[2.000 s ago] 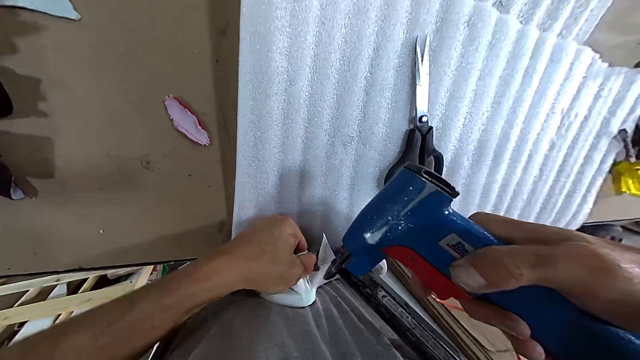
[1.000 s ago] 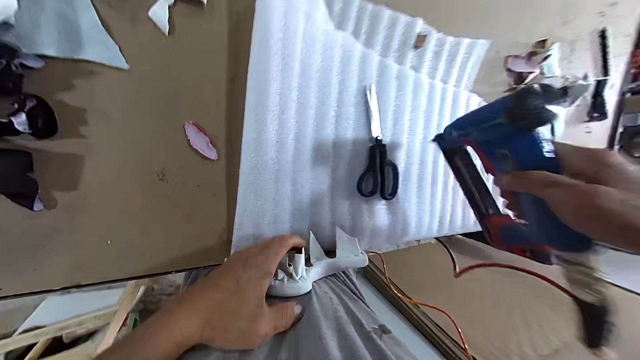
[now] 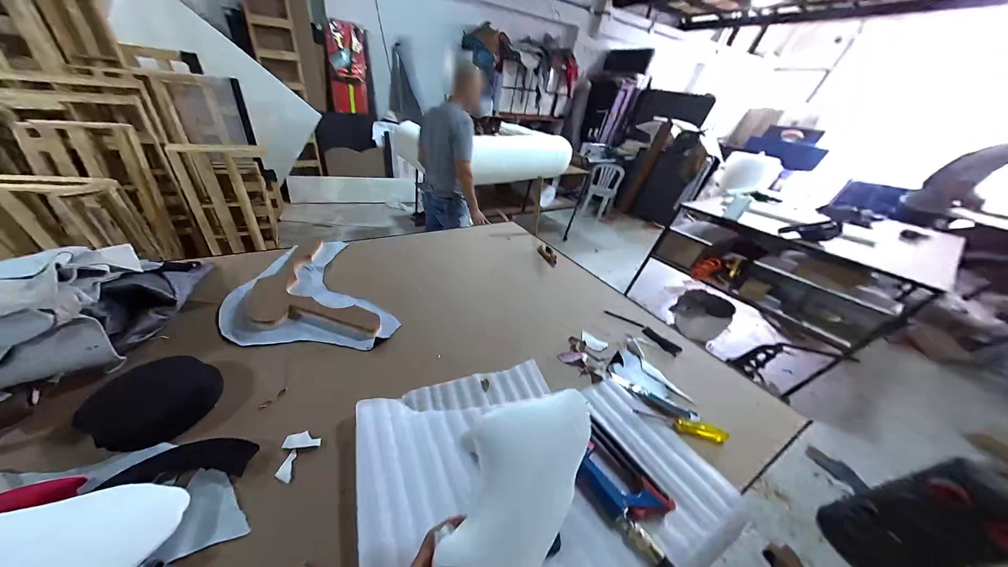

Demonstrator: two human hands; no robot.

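A white, smooth-covered curved piece (image 3: 524,472) stands raised above the ribbed white foam sheet (image 3: 394,441), with the fingers of my left hand (image 3: 438,542) on its lower left edge. Most of that hand is hidden behind the piece or below the frame. To the right of the piece, a blue and red pneumatic staple gun (image 3: 610,482) lies on the foam, its near end by a metal hose fitting. Only a small part of my right hand (image 3: 780,556) shows at the bottom edge, right of the table; its grip is not visible.
A yellow-handled screwdriver (image 3: 701,430) and scraps lie at the right. Farther left are a brown L-shaped panel on grey fabric (image 3: 315,335), a black oval piece (image 3: 150,400) and heaped fabric (image 3: 59,315). Beyond the brown tabletop (image 3: 441,291) stands a person (image 3: 449,150); another is far right.
The staple gun, earlier in my right hand, now lies on the foam. My left hand has raised the white piece from near my lap to above the foam. The view has tilted up strongly.
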